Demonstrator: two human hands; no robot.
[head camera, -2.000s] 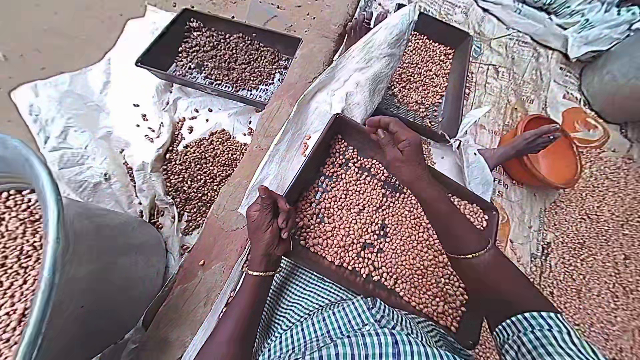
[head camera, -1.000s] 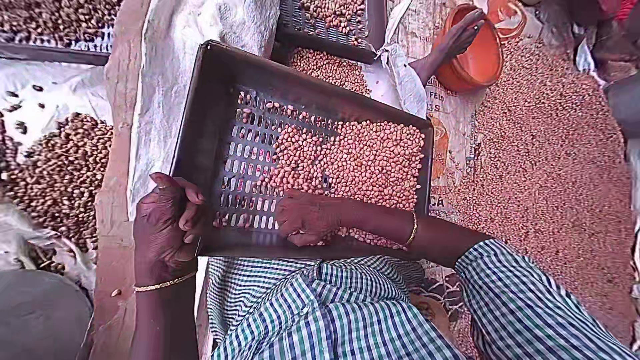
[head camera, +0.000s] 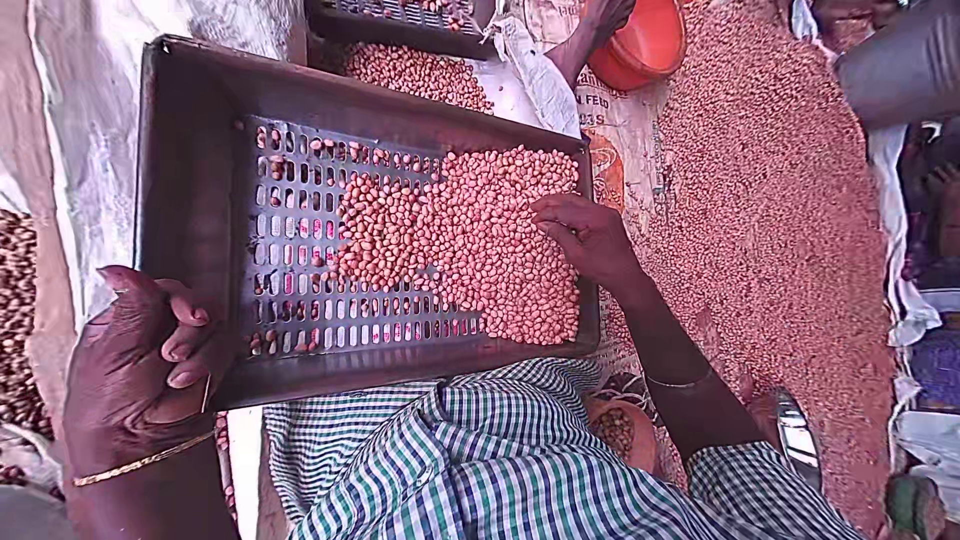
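A dark slotted sieve tray (head camera: 360, 371) lies across the middle of the view, above my checked clothing. Its left part shows bare slots with scattered nuts. Pinkish shelled nuts (head camera: 495, 240) are heaped toward the tray's right end. My left hand (head camera: 150, 352) is closed around the tray's lower left corner, a thin gold bangle at the wrist. My right hand (head camera: 589, 240) reaches over the right edge, its bent fingers at the heap; whether it pinches any nuts is hidden.
A second slotted tray (head camera: 405, 30) is at the top over more nuts. Another person's hand (head camera: 607, 15) is at an orange bowl (head camera: 645, 45). Nuts (head camera: 765, 225) cover the ground at right, near a grey container (head camera: 900, 71). Darker nuts (head camera: 19, 322) lie far left.
My right hand has moved from the tray's lower middle to the heap at its right end. Two seconds ago the nuts covered most of the tray; now they are gathered at the right.
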